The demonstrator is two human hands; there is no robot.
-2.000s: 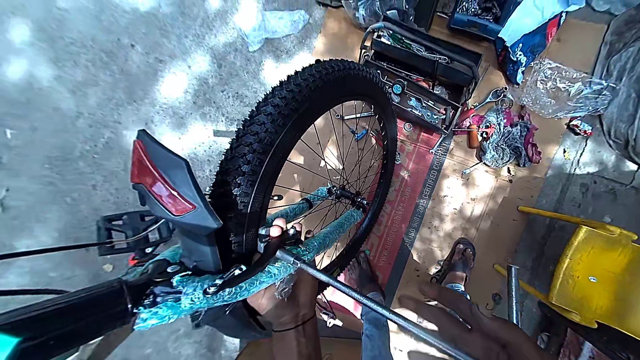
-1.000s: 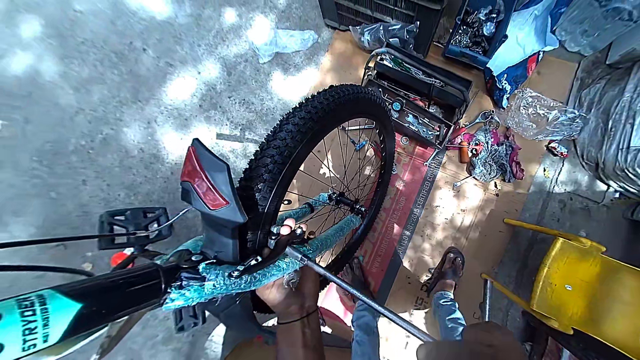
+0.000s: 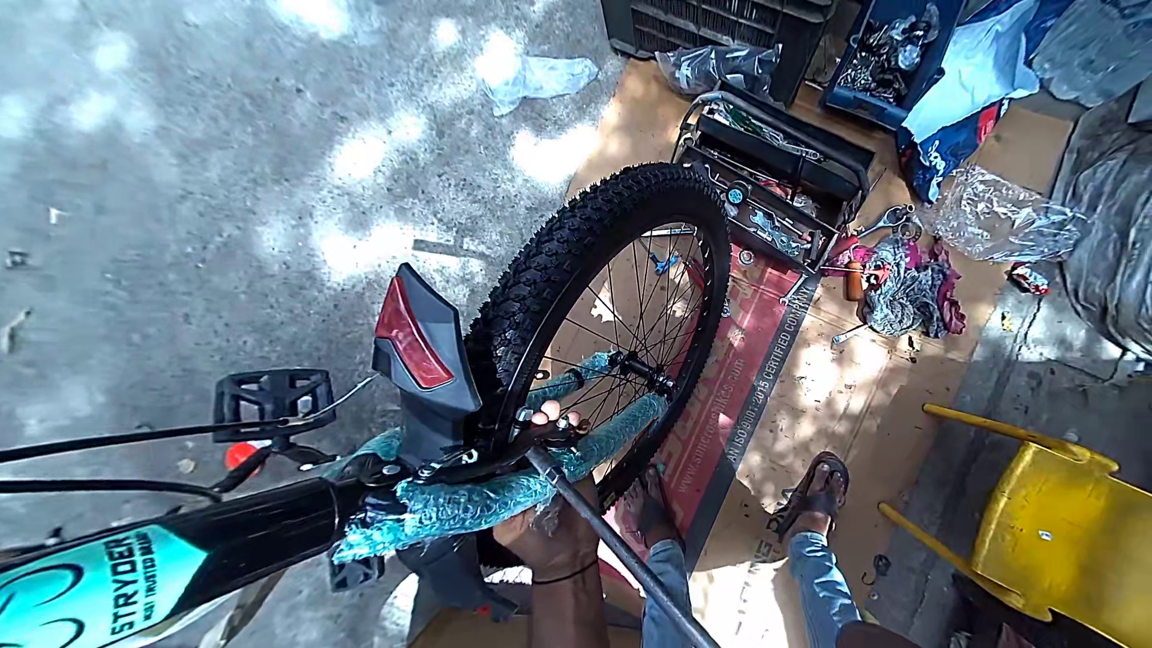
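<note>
A bicycle's knobby-tyred wheel (image 3: 594,243) leans across the middle, between frame arms (image 3: 486,499) in teal wrap. Beside it stands a black mudguard piece with a red panel (image 3: 409,333). My left hand (image 3: 553,522), a thin band at its wrist, reaches up from below and behind the wrapped arm; its fingertips show at the black brake arm (image 3: 522,445). The grip itself is mostly hidden. A long metal rod tool (image 3: 621,549) has its head at the brake and runs out past the bottom edge. My right hand is not distinguishable; a brown patch at the bottom edge is unclear.
An open black toolbox (image 3: 783,153) lies beyond the wheel on cardboard. Right of it are a rag (image 3: 900,288) and clear plastic (image 3: 999,216). A yellow chair (image 3: 1062,522) is at lower right; a pedal (image 3: 274,405) sticks out at left. Two feet are below the wheel.
The view has shifted, so more of the frame tube shows at left. The arm that showed at lower right two seconds ago has largely left the view. The rod's head stays near the brake.
</note>
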